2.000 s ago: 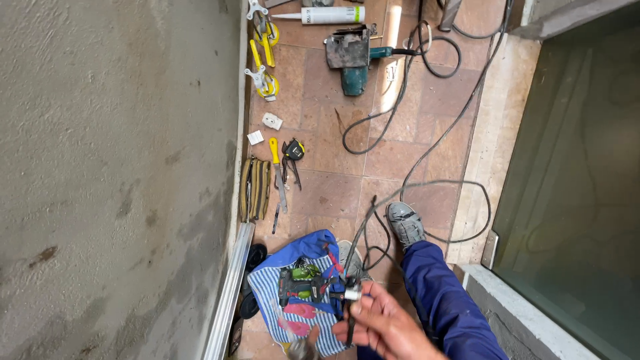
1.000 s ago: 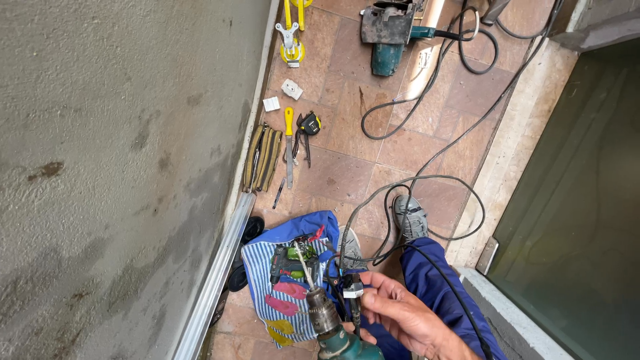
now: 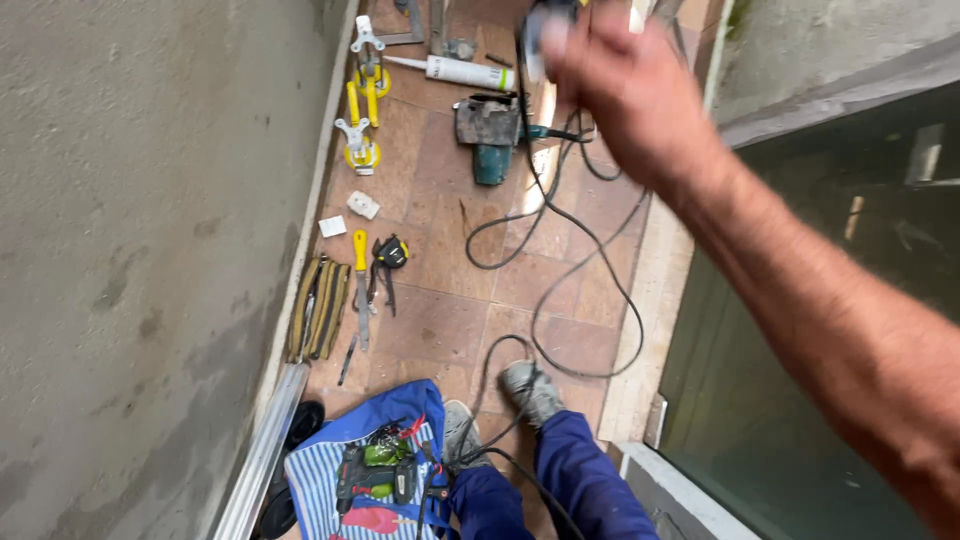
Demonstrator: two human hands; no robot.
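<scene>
One hand reaches in from the right edge at the top, blurred; by its side and the arm's course it is my right hand (image 3: 622, 82). Its fingers are closed on a dark, partly whitish object (image 3: 544, 34), probably a plug or connector on a black cable (image 3: 574, 217). The cable hangs from it and loops over the tiles. Below and left of the hand lies a teal power saw (image 3: 491, 142) with a dusty metal base. My left hand is out of view. Near my shoes a cordless drill (image 3: 367, 476) lies on a blue striped bag (image 3: 315, 465).
Along the left wall are yellow suction lifters (image 3: 364, 150), a sealant cartridge (image 3: 469, 73), a yellow-handled file or blade (image 3: 361, 292), a tape measure (image 3: 392, 253), a tan tool pouch (image 3: 322, 307) and metal profiles (image 3: 262, 450). Dark glass (image 3: 750, 337) borders the right. Cable loops lie beside my shoes (image 3: 532, 390).
My right hand has moved from beside the striped bag up to the top of the view, with the cable. The drill with a teal body seen at the bottom one second ago is out of view.
</scene>
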